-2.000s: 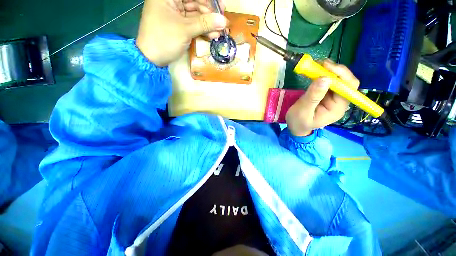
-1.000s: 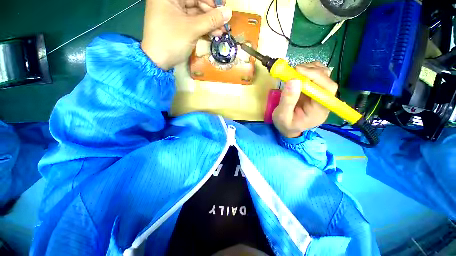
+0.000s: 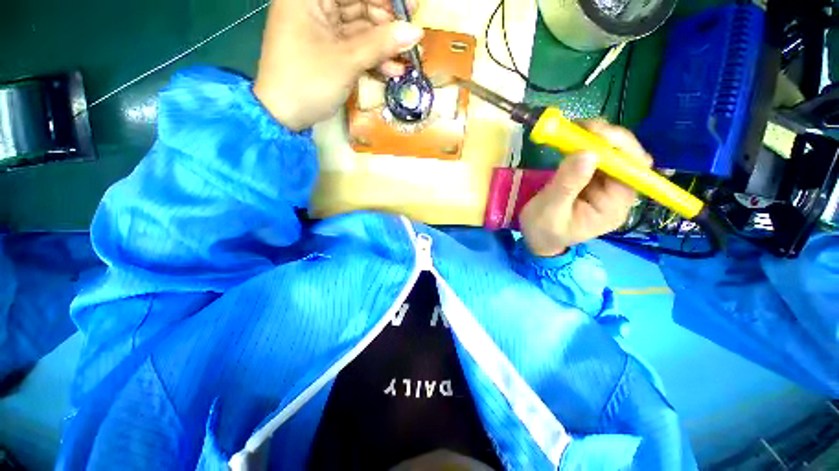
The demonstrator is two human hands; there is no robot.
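Observation:
A dark ring-shaped workpiece (image 3: 408,96) with a pale shiny centre sits on the orange-brown fixture plate (image 3: 444,136). My left hand (image 3: 336,46), cut off by the top edge, holds thin grey tweezers (image 3: 410,46) whose tip is at the ring's upper edge. My right hand (image 3: 589,191) holds the soldering iron (image 3: 612,163) by its yellow handle. The iron's thin tip is just right of the ring, over the plate, and does not appear to touch the ring.
The plate lies on a cream board (image 3: 354,195). A pink-red block (image 3: 508,196) is beside my right hand. A round tin (image 3: 572,23) and blue box (image 3: 704,97) stand upper right. A shiny reel (image 3: 37,120) is far left, its wire (image 3: 175,51) running up-right. Blue sleeves show both sides.
One second ago the iron's tip was at the ring; iron and right hand have moved back to the right. The ring sits slightly lower and looks tilted. My left hand has shifted slightly left.

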